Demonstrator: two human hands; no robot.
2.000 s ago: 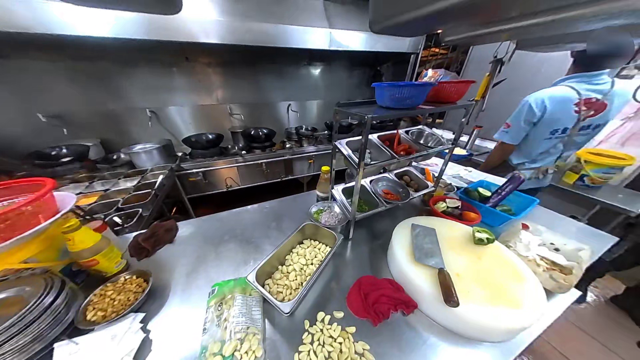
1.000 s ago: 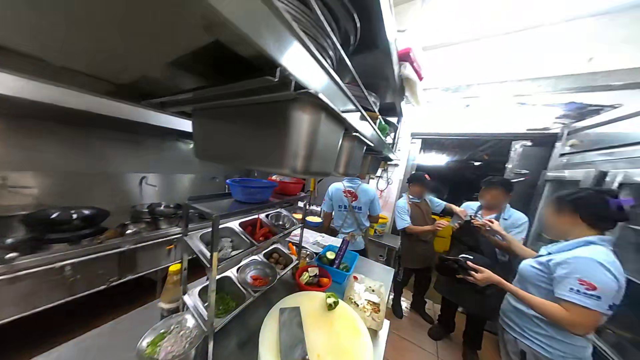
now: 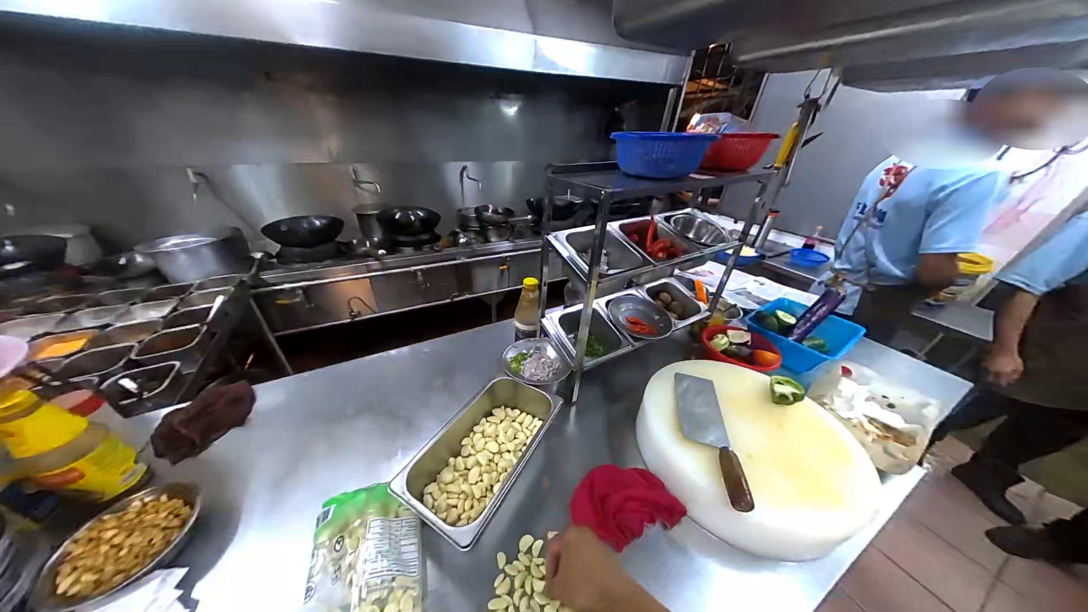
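Note:
My right hand [image 3: 591, 571] reaches in from the bottom edge, over the right side of a loose pile of peeled garlic cloves [image 3: 517, 580] on the steel counter. Its fingertips touch the cloves; whether they pinch one is hidden. Just above it lies a crumpled red cloth [image 3: 625, 503]. A steel pan of garlic cloves [image 3: 478, 463] stands behind the pile, with a plastic bag of garlic [image 3: 365, 552] at its left. A cleaver [image 3: 701, 412] rests on the thick round white cutting board [image 3: 765, 476], near a piece of green pepper [image 3: 786, 390]. My left hand is not in view.
A metal rack [image 3: 602, 280] with food pans stands behind the board. A blue tray [image 3: 816, 348] and a plastic container of scraps [image 3: 884, 416] are at the right. A bowl of fried pieces [image 3: 123, 541] sits at lower left. Two people [image 3: 918, 212] stand at the right.
My right hand has come into view at the garlic pile; neither earlier frame shows it. The view swung right to several people, then back to the counter.

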